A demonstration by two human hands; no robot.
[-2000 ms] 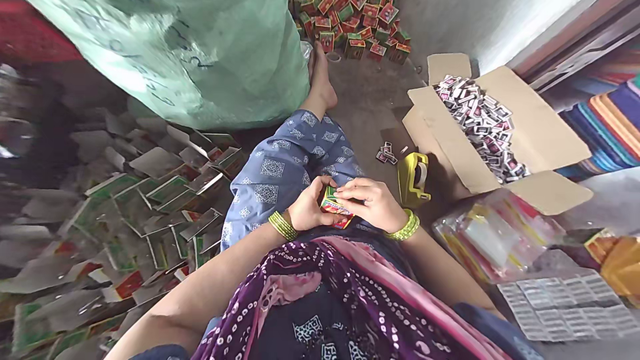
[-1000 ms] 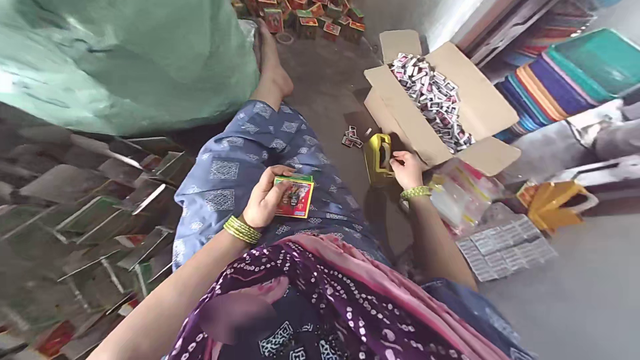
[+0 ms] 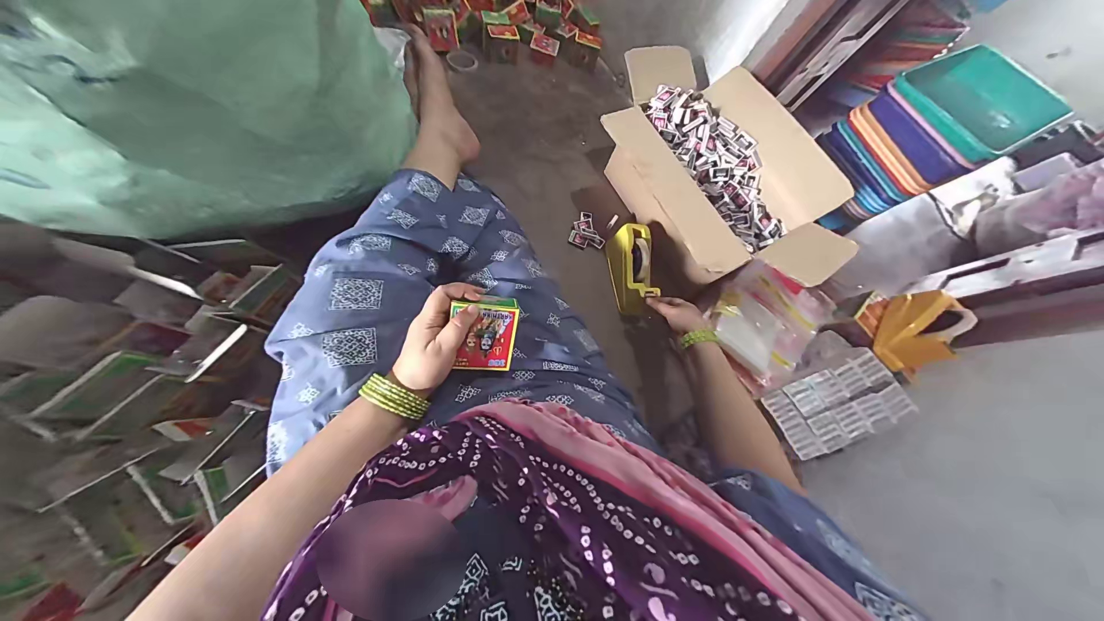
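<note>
My left hand [image 3: 438, 335] holds a small printed cardboard box [image 3: 488, 340], red and yellow with a green edge, flat over my lap. My right hand [image 3: 678, 316] is at the near end of a yellow tape dispenser [image 3: 623, 269] on the floor, its fingertips at the cutting end; whether they pinch a piece of tape is too small to tell. A few small matchbox-like packets [image 3: 586, 231] lie just beyond the dispenser. An open carton [image 3: 668, 203] beside it is full of similar small packets [image 3: 716, 155].
Open printed boxes [image 3: 233, 345] are heaped at my left, below a big green sack [image 3: 216, 112]. Filled boxes [image 3: 502, 39] stand beyond my foot. At right are stacked plastic trays [image 3: 983, 103], plastic bags [image 3: 759, 323], wrapped white packs [image 3: 837, 401] and a yellow-orange packet [image 3: 918, 332].
Two seconds back both hands were on the box at my lap. My right hand has since moved right to the tape dispenser, while my left keeps the box. The view has shifted.
</note>
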